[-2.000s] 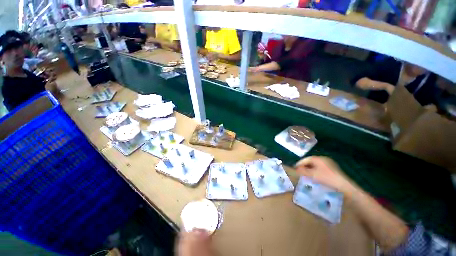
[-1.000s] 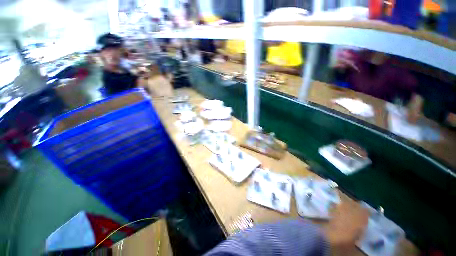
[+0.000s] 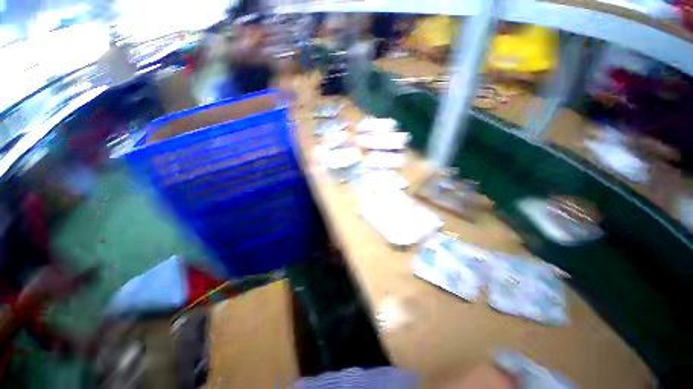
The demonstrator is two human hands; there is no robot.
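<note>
The view is strongly blurred. A striped sleeve and part of my left hand (image 3: 475, 379) show at the bottom edge, cut off, so its fingers and grip cannot be told. A pale square plate (image 3: 536, 372) lies just right of this hand, partly cut off. Two square plates (image 3: 448, 266) (image 3: 526, 289) lie side by side farther up the board. A small whitish round thing (image 3: 395, 312), perhaps a disc, lies near the board's left edge. A thick white plate (image 3: 399, 216) and a brown block fixture (image 3: 450, 191) are beyond. My right hand is not in view.
A blue slatted crate (image 3: 235, 182) stands left of the bench (image 3: 456, 334). A brown carton (image 3: 251, 334) is at the bottom. A coppery-topped unit (image 3: 566, 219) sits on the green conveyor (image 3: 501, 175). White pieces are piled farther along. A white upright (image 3: 461, 83) rises behind the bench.
The view has swung left, so the bench shifts right and more of the floor and carton shows. My left hand has drawn down to the bottom edge, away from over the plates.
</note>
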